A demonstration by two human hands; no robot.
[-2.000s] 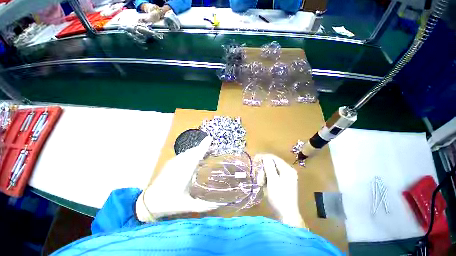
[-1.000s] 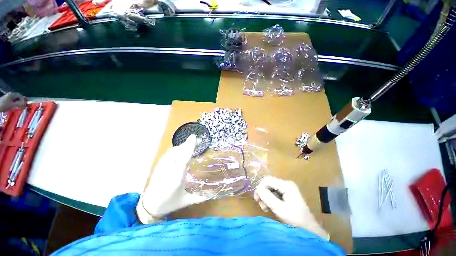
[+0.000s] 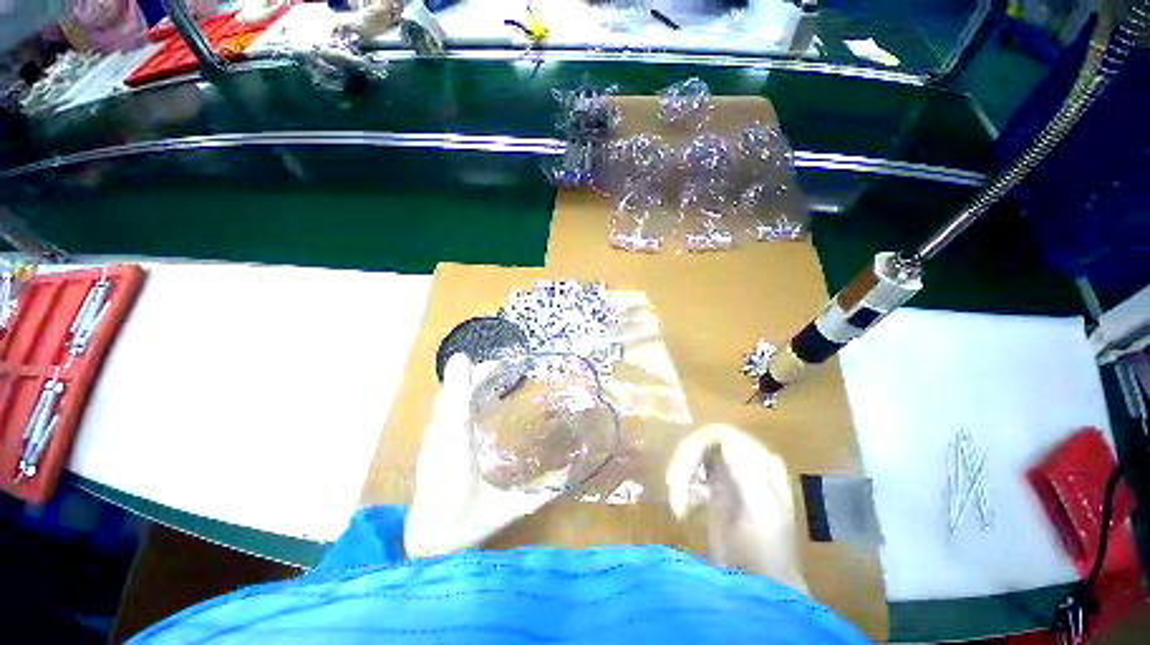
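Observation:
My gloved left hand [image 3: 452, 473] holds a clear roundish plastic shell [image 3: 542, 435] low over the brown cardboard [image 3: 706, 302]. My gloved right hand [image 3: 731, 491] is just right of the shell, apart from it, with curled fingers; whether it holds something small cannot be told. A black round screw dish [image 3: 477, 343] and a silver pile of metal fittings [image 3: 555, 315] lie beyond the shell. A clear film [image 3: 650, 365] lies right of the pile. Small silver bits [image 3: 622, 493] show between the shell and my right hand.
A power screwdriver [image 3: 839, 325] hangs at the right, its tip by a small fitting cluster [image 3: 758, 359]. Clear shells [image 3: 706, 189] stand in rows at the cardboard's far end. A grey pad [image 3: 842, 508], thin rods [image 3: 969, 481] and a red pouch [image 3: 1082, 485] lie right; a red tray [image 3: 95, 365] lies left.
The shell has turned and now shows a rounder outline in my left hand. My right hand has moved slightly right from the shell. Another person's hand has left the red tray.

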